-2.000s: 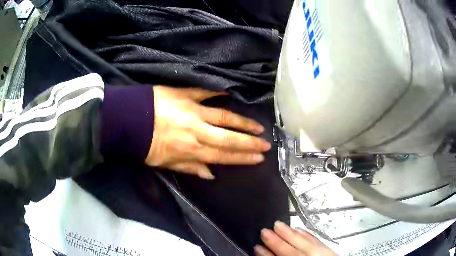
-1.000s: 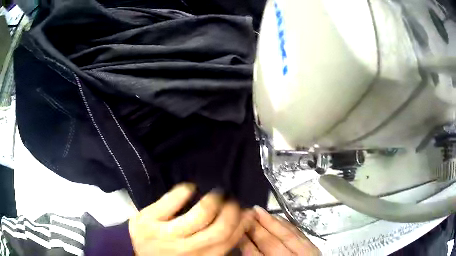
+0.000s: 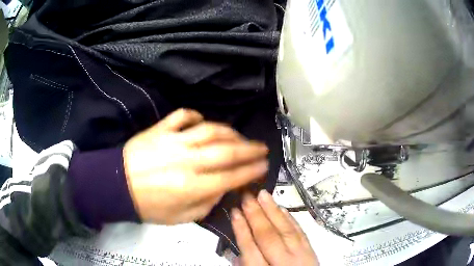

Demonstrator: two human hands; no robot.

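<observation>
A dark garment panel with pale stitched lines lies in folds to the left of the sewing machine head. My left hand is on the cloth, fingers bent and close together, slightly blurred; whether it pinches the cloth is hidden. My right hand shows at the bottom, fingers extended on the lower end of the cloth, just below my left fingertips. The cloth's right edge runs beside the metal parts under the head. The presser foot and needle are not clearly visible.
A thin dark metal strip angles down beside the cloth. A grey curved bar sits low under the head. Dark lint lies on the machine bed. The white table has small printed marks along its front edge.
Since one second ago my left hand has moved up from the bottom edge onto the cloth, and my right hand has moved slightly up. Two seconds ago my left hand lay flat, higher up.
</observation>
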